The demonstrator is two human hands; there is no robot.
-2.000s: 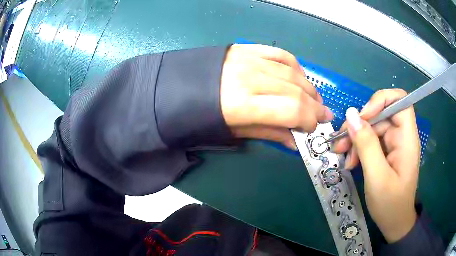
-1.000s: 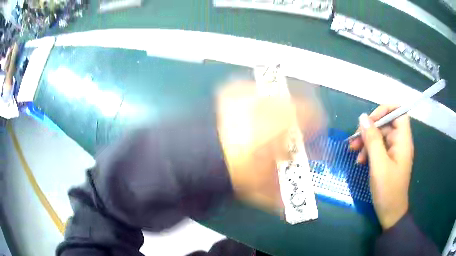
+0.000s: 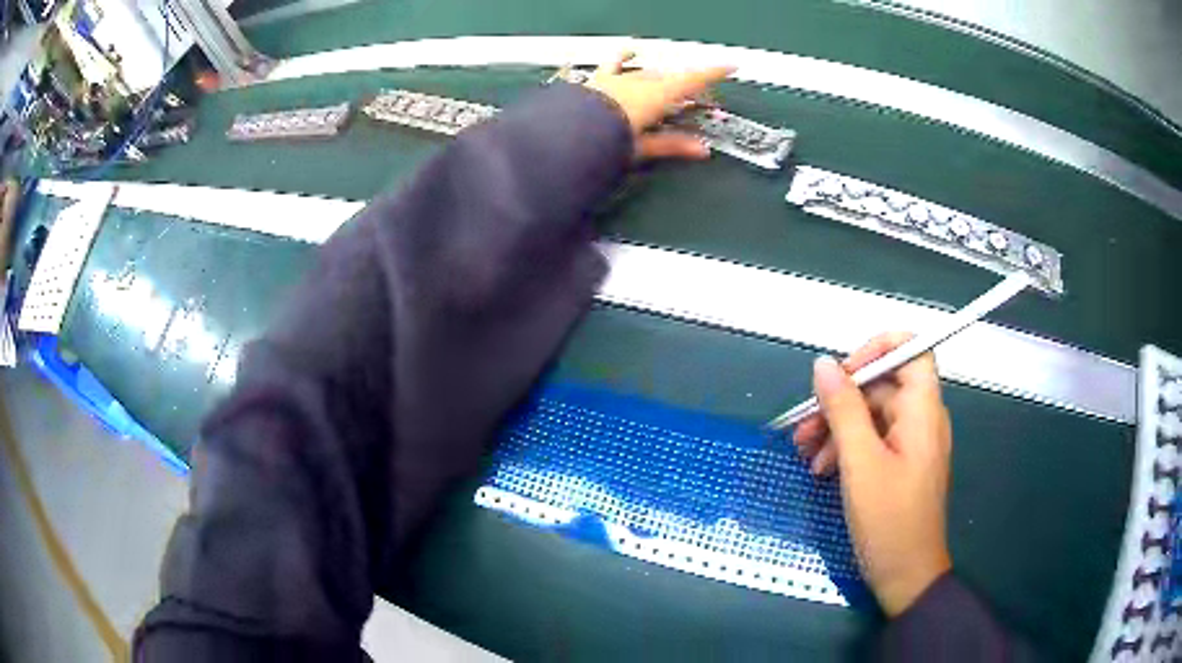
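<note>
My left hand (image 3: 655, 109) is stretched far forward over a silver fixture strip (image 3: 745, 136) on the green surface beyond the white rail. Its fingers are spread to either side of the strip and hide part of it; whether they grip it is unclear. My right hand (image 3: 892, 464) holds slim grey tweezers (image 3: 907, 352) like a pen, with the tip over the upper right part of a blue dotted sheet (image 3: 674, 486). The sheet lies on the dark green bench. It has dense rows of pale dots and a white perforated edge at the bottom.
Another fixture strip (image 3: 927, 223) lies to the right beyond the white rail (image 3: 778, 304). Two more strips (image 3: 430, 113) lie to the left. A white tray (image 3: 1147, 518) with dark dumbbell-shaped parts stands at the right edge. Equipment (image 3: 97, 78) is at the upper left.
My left hand has moved forward with its strip, from over the bench to beyond the rail. The blue sheet is now largely uncovered. My right hand still holds the tweezers. The view has shifted.
</note>
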